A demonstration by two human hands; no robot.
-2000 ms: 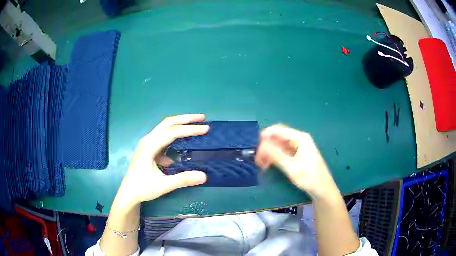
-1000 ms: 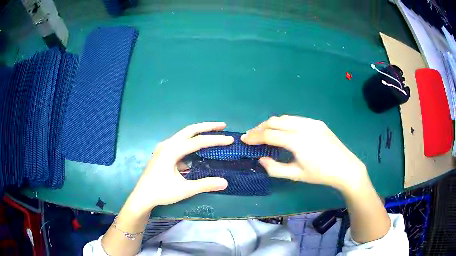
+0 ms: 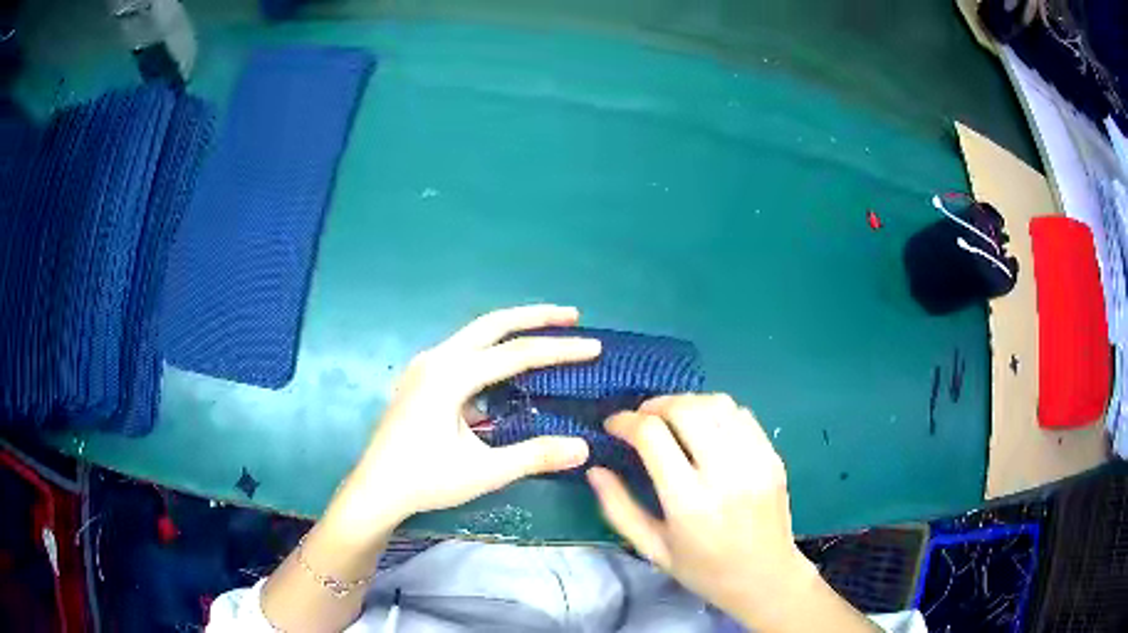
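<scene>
A black speaker housing (image 3: pixel 575 407) wrapped in blue mesh fabric (image 3: pixel 649 361) lies on the green bench near its front edge. A dark recessed strip shows between the two fabric edges. My left hand (image 3: pixel 476 414) grips the left end, fingers on the far fabric and thumb on the near fabric. Red and white wire shows by its palm. My right hand (image 3: pixel 699 495) is at the near right part, fingertips at the near fabric edge beside the strip, covering the lower right corner.
A stack of blue fabric pieces (image 3: pixel 87 272) and a loose blue piece (image 3: pixel 266 223) lie at left. At right are another black housing with wires (image 3: pixel 950 266), a cardboard sheet (image 3: pixel 1008 371), a red fabric piece (image 3: pixel 1071 324) and white papers (image 3: pixel 1051 124). A blue-rimmed bin (image 3: pixel 983 534) is below.
My right hand has moved from the far fabric edge down to the near edge. My left hand keeps its grip on the left end. The view has shifted slightly.
</scene>
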